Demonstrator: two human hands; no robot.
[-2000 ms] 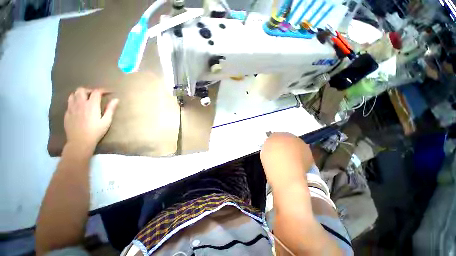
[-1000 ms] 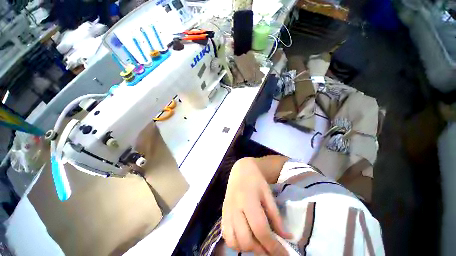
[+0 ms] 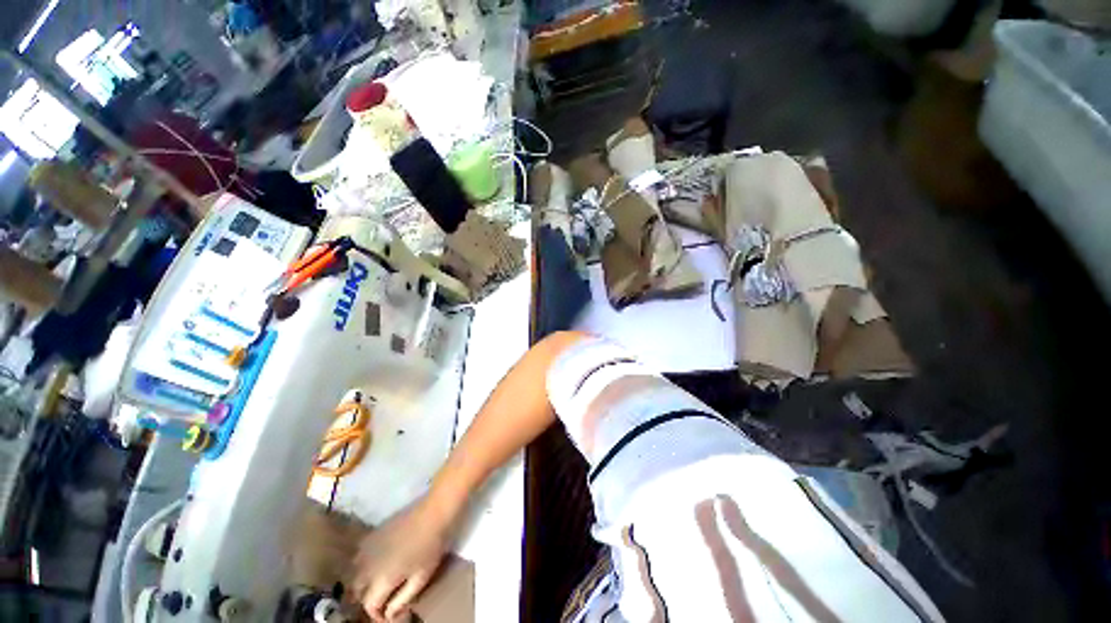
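The white sewing machine with blue JUKI lettering stands at the left, its needle end low and cut off by the bottom edge. Brown cloth lies at the bottom, beside the black fitting with a pale knob. My right hand is over this cloth, fingers bent down; whether it grips the cloth I cannot tell. A blurred brown patch lies left of the hand. My left hand is not in view.
Orange-handled scissors lie behind the hand, beside the machine. Orange-red pliers or snips and a black item lie farther up. Tied brown bundles lie to the right, past the table edge. A pale bin stands far right.
The view has swung right, bringing the bundles nearer the middle. My right hand has moved from my lap to the cloth by the needle end. My left hand, seen two seconds ago, is out of view.
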